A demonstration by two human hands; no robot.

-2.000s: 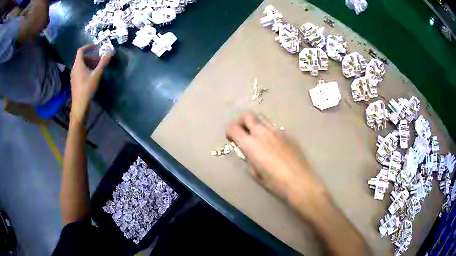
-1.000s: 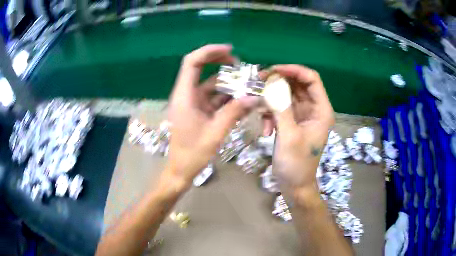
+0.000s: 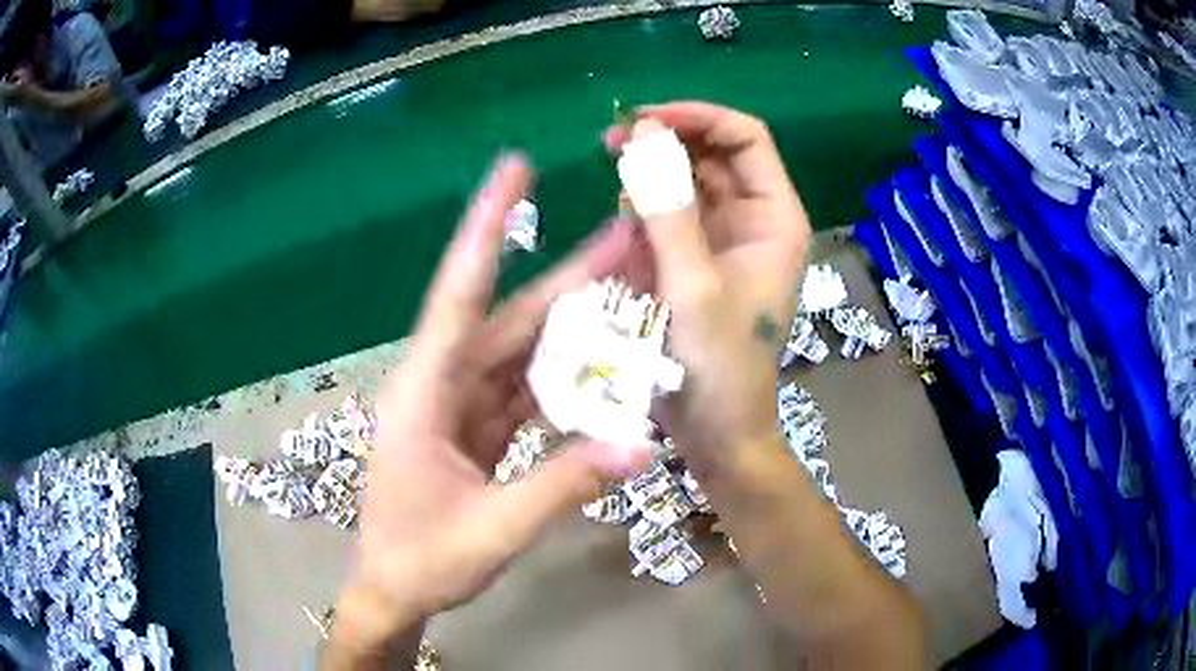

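A white socket insert housing with slots and small gold spots lies in my left hand, its thumb along the lower edge and its fingers spread behind. My right hand is raised above and to the right of it, fingers curled towards the thumb. A pale cream cover sits on the right thumb. A tiny thin thing shows at the right fingertips, too blurred to name. A few brass contacts lie on the tan board near my left wrist.
Fitted inserts stand in clusters on the board. A white housing pile is at the left. The green belt behind carries single inserts. Blue ridged trays with pale bags are at the right. A person sits far left.
My view has swung from the bench's left side to the belt and blue trays. My left hand has taken a housing from the pile, and both hands are now together over the board.
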